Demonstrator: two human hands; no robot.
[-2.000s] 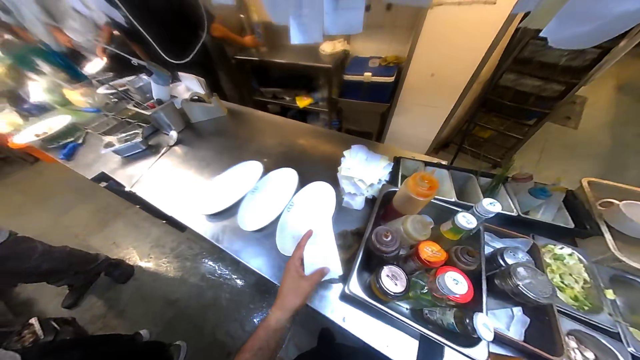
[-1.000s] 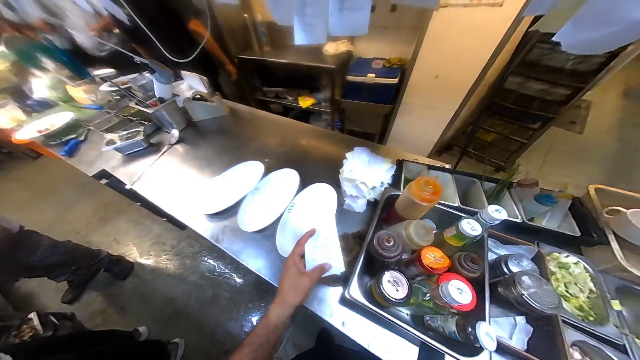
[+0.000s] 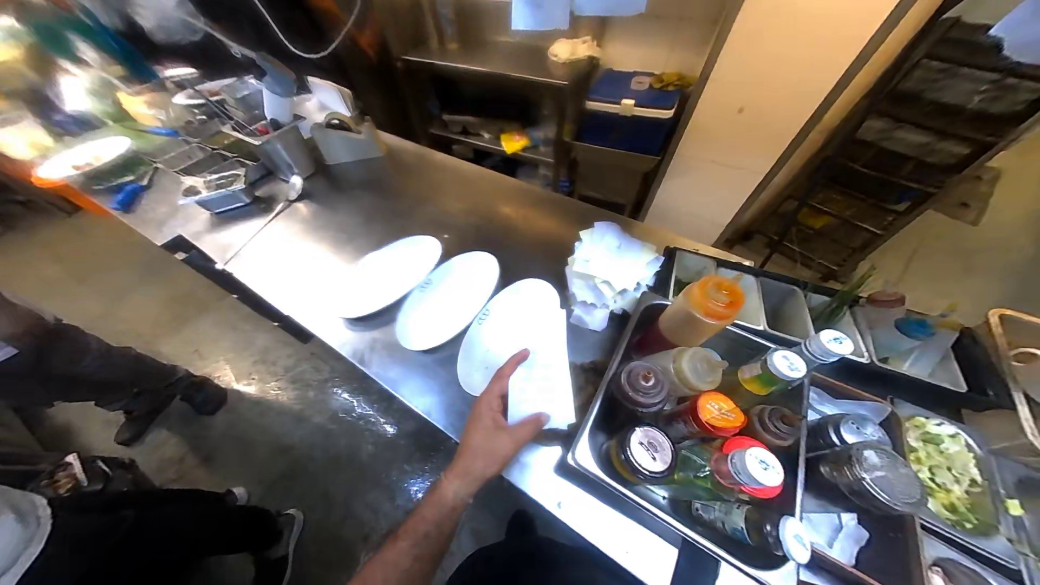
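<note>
My left hand (image 3: 491, 431) reaches in from the bottom centre, index finger and thumb on a white paper slip (image 3: 543, 370). The slip partly covers an oval white plate (image 3: 500, 333); the other fingers are hard to see. Left of that plate, a second oval white plate (image 3: 447, 301) and a third (image 3: 392, 276) lie in a row on the steel counter (image 3: 479, 207). A crumpled pile of paper slips (image 3: 611, 264) lies just beyond the hand. My right hand is out of view.
At the right stand a steel tray (image 3: 593, 414) of sauce bottles and jars, an insert rack (image 3: 784, 307) and a container of chopped greens (image 3: 942, 471). Steel containers (image 3: 284, 146) and a ladle (image 3: 294, 188) are at the left. A person's legs (image 3: 89, 366) show across the counter's left edge.
</note>
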